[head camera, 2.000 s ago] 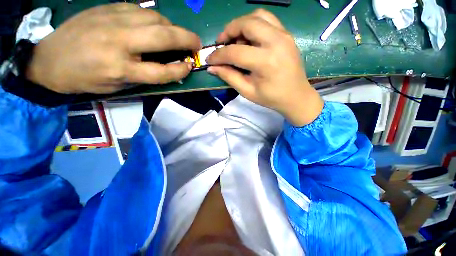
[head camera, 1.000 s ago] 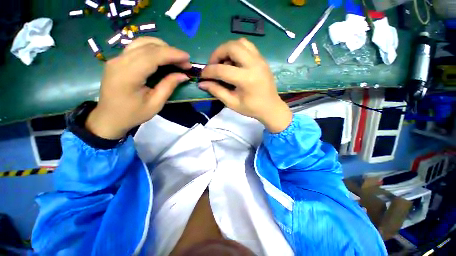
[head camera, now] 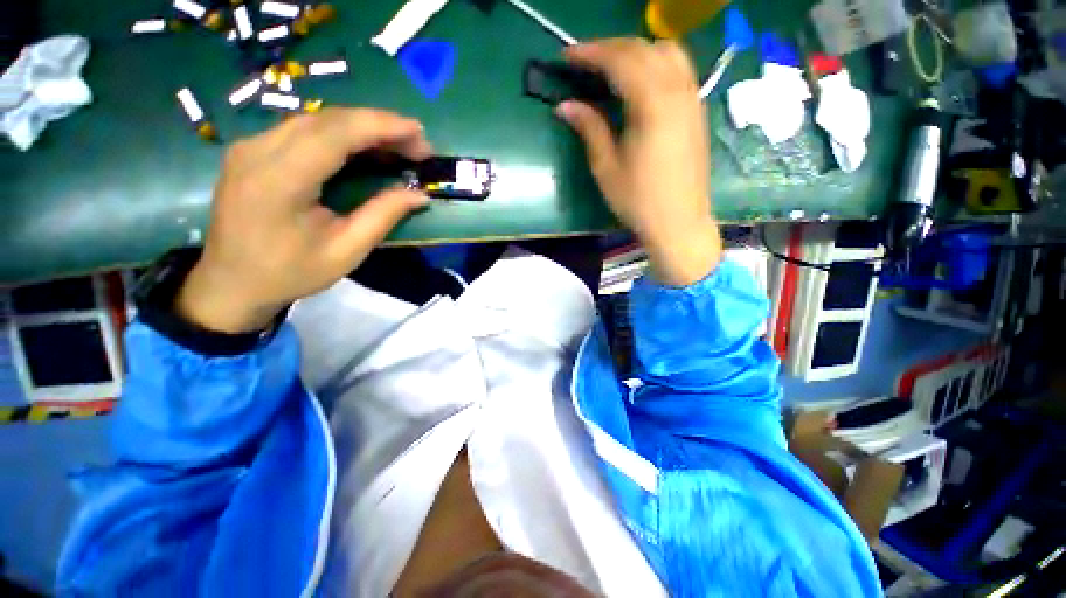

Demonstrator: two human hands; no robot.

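Note:
My left hand (head camera: 298,216) holds the black handheld device (head camera: 462,178) between thumb and fingertips, just above the green bench mat. Its open side shows a silvery-white display area and a small coloured part near my fingertips. My right hand (head camera: 650,146) is apart from the device, to its right and farther back, with thumb and fingers around the black housing cover (head camera: 559,84). The cover's left end shows past the fingers; the rest is hidden.
Several small display modules (head camera: 271,58) lie at the back left, near a crumpled white cloth (head camera: 45,90). A blue pick (head camera: 428,67) lies behind the device. White wipes (head camera: 770,103), clear plastic film (head camera: 777,154) and a silver-black cylinder with cable (head camera: 922,161) are at the right.
My right hand has left the device and moved right and away from me to the black cover. My left hand still holds the device, now more exposed. The view has shifted.

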